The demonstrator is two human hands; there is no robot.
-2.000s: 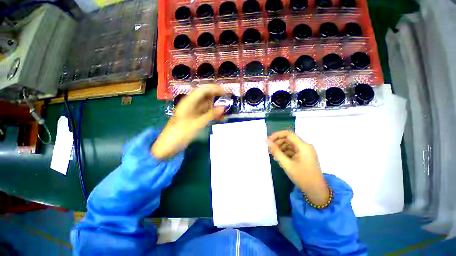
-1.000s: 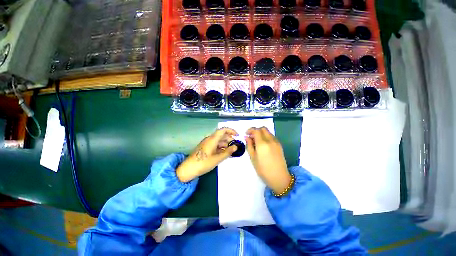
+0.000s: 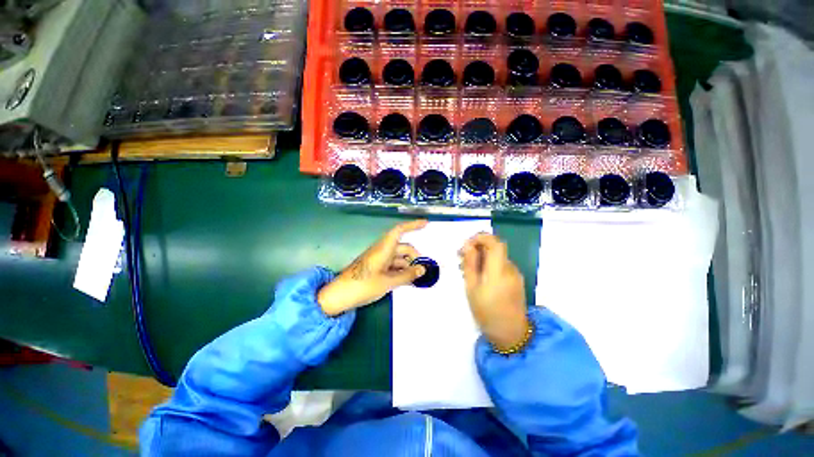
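Observation:
My left hand (image 3: 370,275) holds a round black lens assembly (image 3: 426,272) between thumb and fingers, over the narrow white paper sheet (image 3: 437,357). My right hand (image 3: 494,284) is just right of it, apart from the part, with thumb and fingertips close together. Whether a tiny piece is pinched there cannot be told. The clear blister tray (image 3: 500,161) above holds rows of the same black parts.
A red carrier tray (image 3: 314,125) lies under the blister tray. A stack of white sheets (image 3: 625,294) is on the right, beside grey translucent sheets (image 3: 776,232). A greyish clear tray (image 3: 205,62), a control box (image 3: 53,71), dark cables (image 3: 134,259) and a white tag (image 3: 100,245) are left.
My left hand has brought a black part from the tray's front row onto the paper area. My right hand came close to it, then moved slightly right, away from the part.

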